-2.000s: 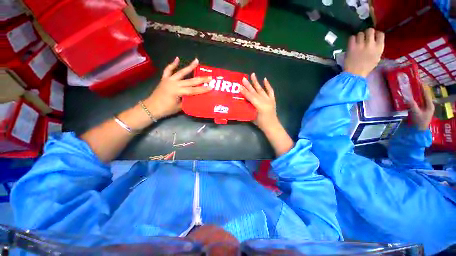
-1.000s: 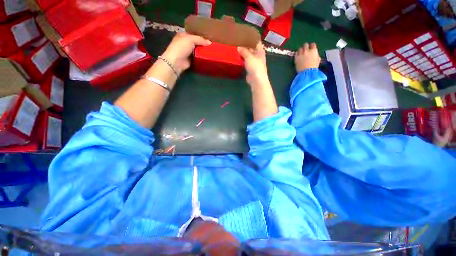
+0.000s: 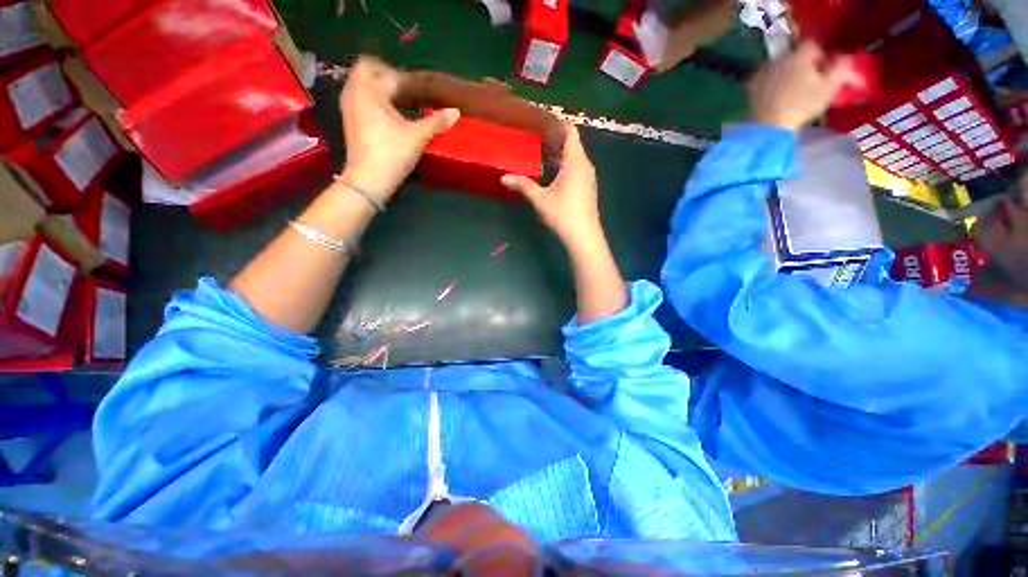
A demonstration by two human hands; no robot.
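Note:
A red box (image 3: 483, 153) lies on the dark green worktop in front of me, between my hands. Its lid (image 3: 479, 95) stands raised at the far side, plain brown inside and curved. My left hand (image 3: 386, 124) grips the left end, thumb on the red top and fingers behind the lid. My right hand (image 3: 561, 186) grips the right end, thumb at the near right corner and fingers up by the lid's right end. What is inside the box does not show.
Stacked open red boxes (image 3: 186, 90) stand at left. Small sticks (image 3: 378, 356) lie near me. A chipped metal edge (image 3: 643, 130) runs behind, with boxes on the green surface beyond. At right are a scale (image 3: 829, 203), printed cartons (image 3: 941, 130) and a coworker's blue sleeve (image 3: 733, 214).
The brown lid, flat and upright before, is now bent in a curve between my hands. The box has shifted slightly left and nearer. The coworker's hand has moved right, to a red item.

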